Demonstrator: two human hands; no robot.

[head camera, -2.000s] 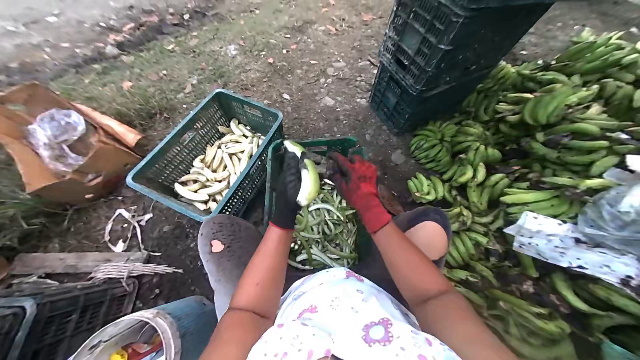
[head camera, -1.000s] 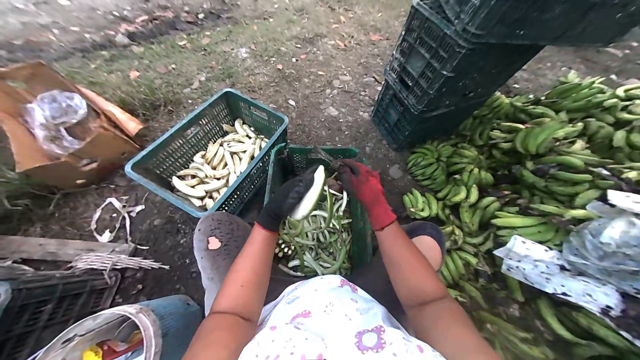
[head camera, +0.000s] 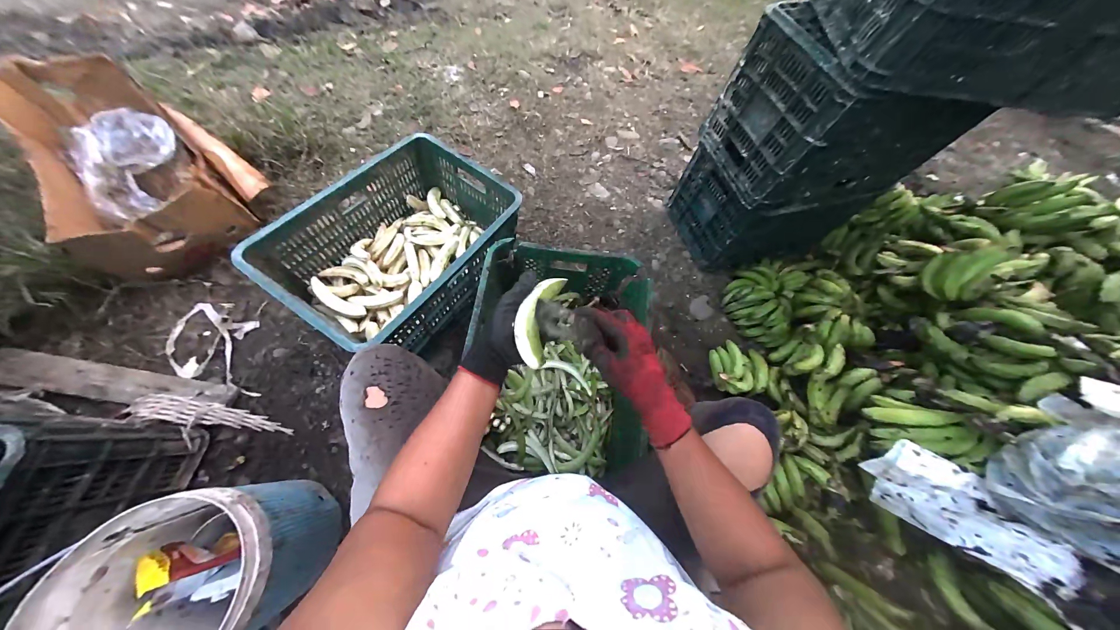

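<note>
My left hand (head camera: 500,332), in a black glove with a red cuff, grips a partly peeled green plantain (head camera: 528,325). The fruit shows a pale side and a green edge. Close on its right is my right hand (head camera: 623,350), in a red glove with dark fingertips; its fingers are curled and blurred, and I cannot tell what they hold. Both hands are over a green plastic crate (head camera: 632,437) of green peels (head camera: 560,411) between my knees. Peeled plantains (head camera: 394,262) lie in a teal plastic crate (head camera: 293,284) to the left.
Stacked dark green crates (head camera: 770,131) stand at the upper right, beside a large pile of green plantain bunches (head camera: 954,324). Plastic sheeting (head camera: 971,516) lies at the right. At the left are a cardboard box (head camera: 131,245), a wooden board (head camera: 96,376), a black crate (head camera: 79,464) and a bucket (head camera: 297,534).
More pale flesh shows on the plantain than two seconds ago. My right hand, fingers spread then, is now curled beside the fruit.
</note>
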